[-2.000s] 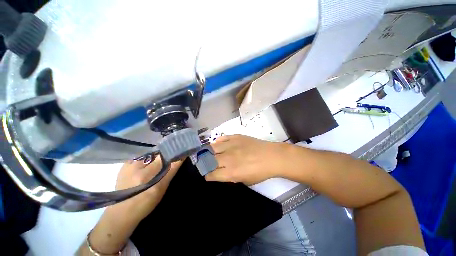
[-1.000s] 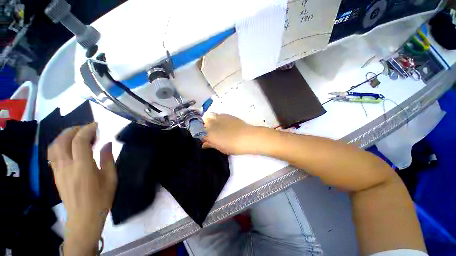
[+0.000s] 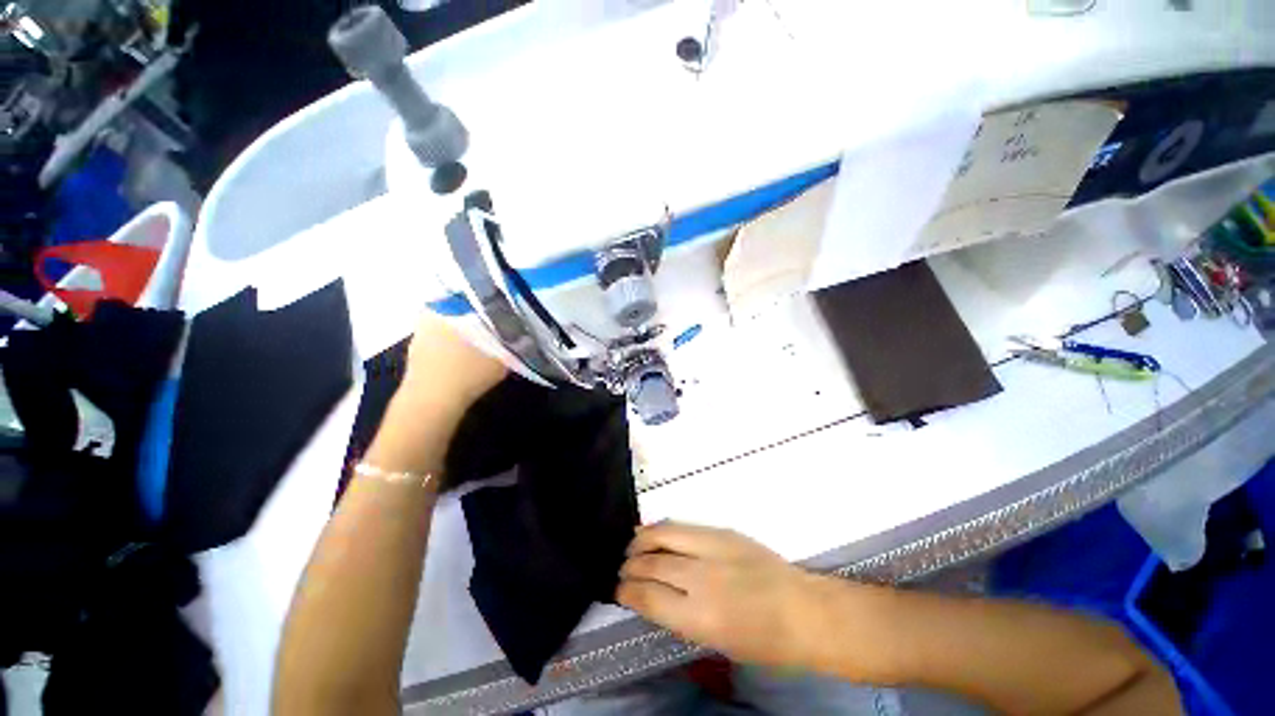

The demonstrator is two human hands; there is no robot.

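Observation:
A black garment piece (image 3: 559, 518) lies by the presser foot (image 3: 652, 395) of the white sewing machine (image 3: 755, 126) and reaches down towards the table's front edge. My right hand (image 3: 713, 588) holds its right edge near the table edge. My left hand (image 3: 455, 357) is on black fabric left of the needle, partly behind the machine head; its fingertips are hidden. Another black cut panel (image 3: 256, 406) lies flat at the left.
A dark brown flat piece (image 3: 909, 343) lies right of the needle. Thread snips (image 3: 1091, 357) lie further right. Beige cards (image 3: 1028, 175) and a white band hang on the machine head. Black pieces (image 3: 105, 560) are piled at far left, near a white bin with red inside.
The view has shifted left. My left hand has gone from the open table to the fabric behind the machine head. My right hand has moved from the presser foot down to the piece's front edge.

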